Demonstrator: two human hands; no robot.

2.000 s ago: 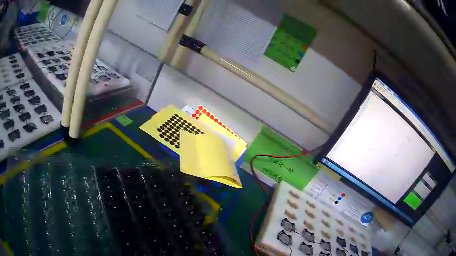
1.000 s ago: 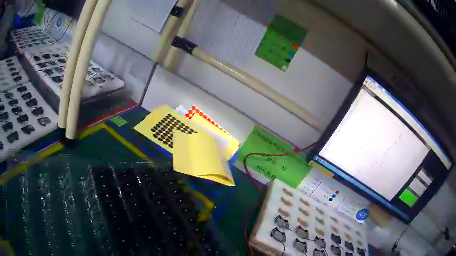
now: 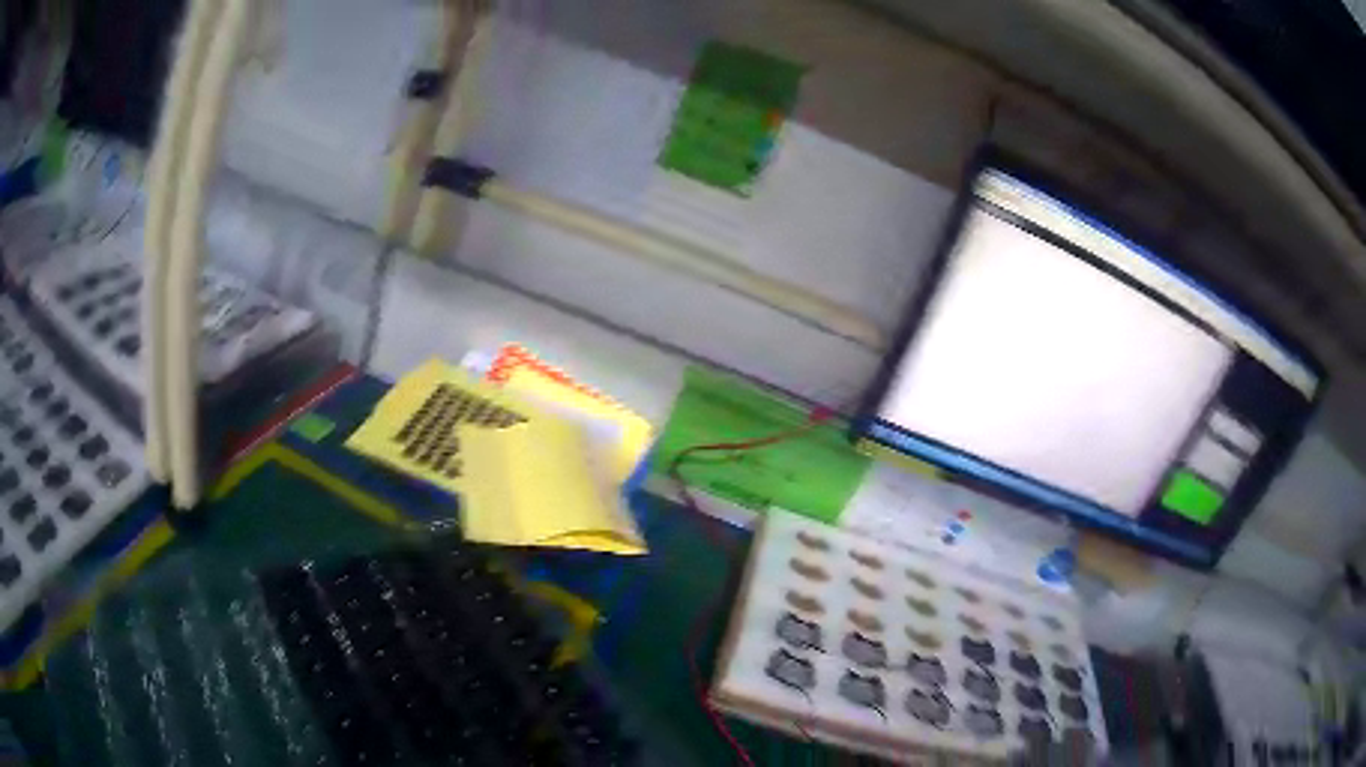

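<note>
No hand is in the picture. Nearest in front of me, the clear blister tray (image 3: 195, 659) lies at the lower left, its right part filled with rows of black parts (image 3: 435, 659). A white foam tray (image 3: 734, 644) sits at the lower right; its front rows hold dark grey modules (image 3: 864, 689) and its back rows show empty brown cutouts. Yellow adhesive dot sheets (image 3: 547, 487) with black dots lie behind the blister tray, one folded over, above a sheet with red dots (image 3: 524, 364). The view is blurred.
A monitor (image 3: 1064, 360) with a white window and green box stands at the right. Cream pipes (image 3: 172, 285) rise at the left, before more filled foam trays (image 3: 60, 495). A red wire (image 3: 694, 599) loops beside the right tray. A green sheet (image 3: 764, 450) lies below the monitor's left side.
The view has swung to the right, so the monitor, foam tray and yellow sheets sit further left in the picture, and more shows at the right edge. No object has visibly been moved.
</note>
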